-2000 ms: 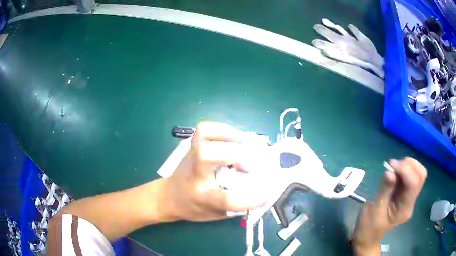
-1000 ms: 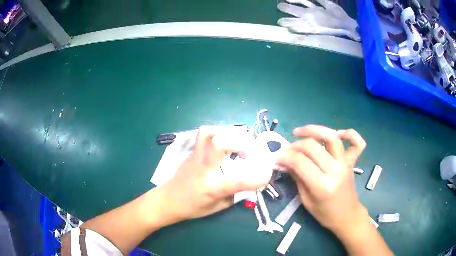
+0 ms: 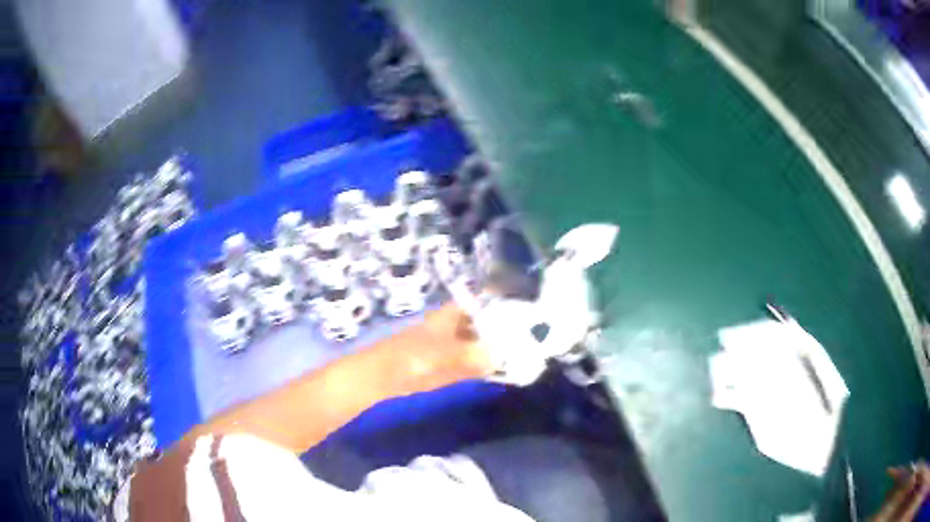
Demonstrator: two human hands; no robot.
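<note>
My left hand (image 3: pixel 464 338) holds a white model scooter (image 3: pixel 530 324) between the finished-parts tray and the bench edge. The scooter's dark oval spot faces up; my fingers are mostly hidden by it and blurred. The blue finished-parts tray (image 3: pixel 168 347) holds several white scooters standing in rows. My right hand (image 3: pixel 905 500) is cut off at the lower right corner, with only blurred fingers showing. The white wiping cloth (image 3: pixel 780 393) lies crumpled on the green bench, with a thin dark tool along its upper edge.
The green bench (image 3: pixel 571 133) runs down the right side, with a pale curved rail (image 3: pixel 806 143) beyond it. Piles of jumbled scooters (image 3: pixel 97 336) stand left of the tray. A large pale object (image 3: pixel 107 56) is at the upper left. The picture is blurred.
The view has swung left to the tray. My left hand has carried the scooter away from the cloth to the tray side. My right hand is off the scooter, at the lower right edge.
</note>
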